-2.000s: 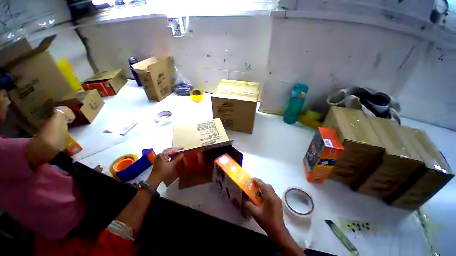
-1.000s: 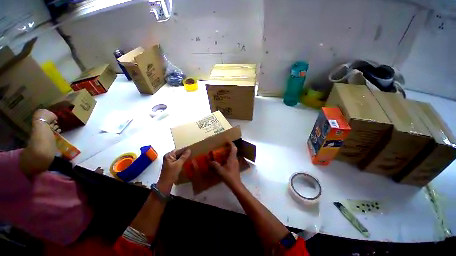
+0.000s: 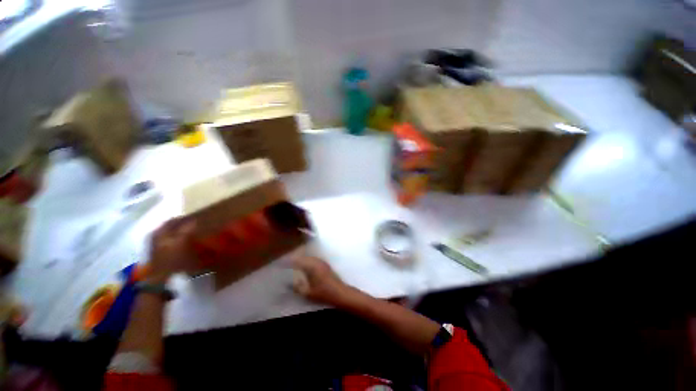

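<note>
An open brown carton (image 3: 233, 186) lies in front of me with its opening towards me. Several orange boxes (image 3: 236, 238) show inside it. My left hand (image 3: 172, 246) holds the carton's left edge. My right hand (image 3: 314, 281) is off the carton, just right of its lower flap, with fingers partly curled; blur hides whether it holds anything. An orange and dark retail box (image 3: 413, 164) stands upright on the bench, against closed cartons.
Three closed cartons (image 3: 488, 114) stand in a row at right, and one carton (image 3: 263, 126) is at back. A clear tape roll (image 3: 395, 240), a cutter (image 3: 461, 258), a teal bottle (image 3: 356, 101) and a blue-orange tape dispenser (image 3: 114, 305) are on the bench.
The view has swung right and blurred. My right hand has come out of the carton to its right. My left hand stays on the carton. Earlier, my right hand held an orange box.
</note>
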